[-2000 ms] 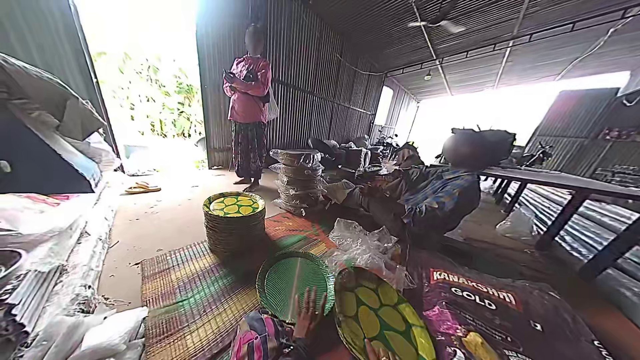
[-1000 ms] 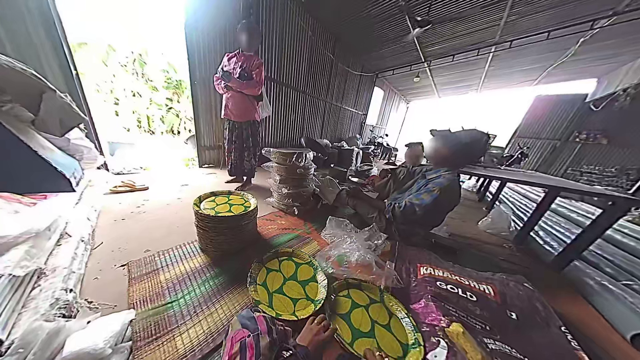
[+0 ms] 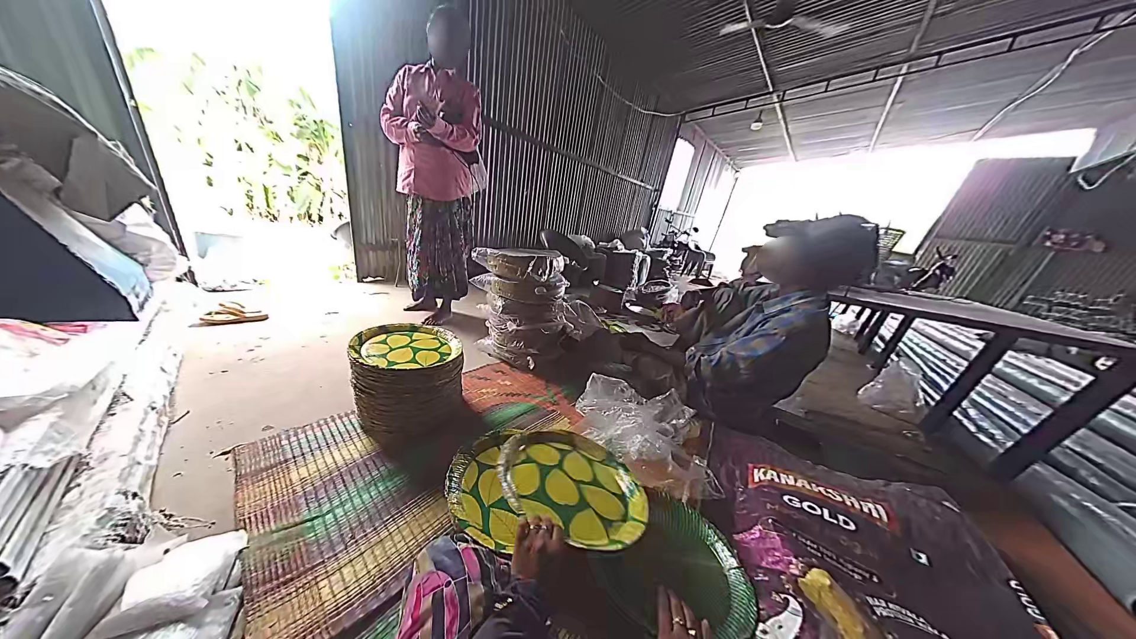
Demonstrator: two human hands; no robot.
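My left hand (image 3: pixel 537 543) is curled on the near rim of a round tray with yellow leaves on green (image 3: pixel 568 488). A curved pale strip (image 3: pixel 508 470) crosses this tray's left part above my fingers; I cannot tell what it is. The tray partly overlaps a plain green ribbed round tray (image 3: pixel 701 568) to its right. My right hand (image 3: pixel 679 614) has its fingers at the green tray's near edge, with the thumb hidden. Beyond, on the left, stands a tall stack of round trays (image 3: pixel 406 377), a leaf-patterned one on top.
A woven striped mat (image 3: pixel 328 515) lies under the trays. Clear plastic wrap (image 3: pixel 635 426) and a dark printed sack (image 3: pixel 852 550) are at the right. Plastic-wrapped stacks (image 3: pixel 524 306) stand farther back. One person stands (image 3: pixel 435 133); another sits (image 3: pixel 754 346) near a long table (image 3: pixel 976 319).
Two seconds ago the left tray was plain green and the right one leaf-patterned; one second ago both showed leaves. Now the left shows leaves and the right plain green.
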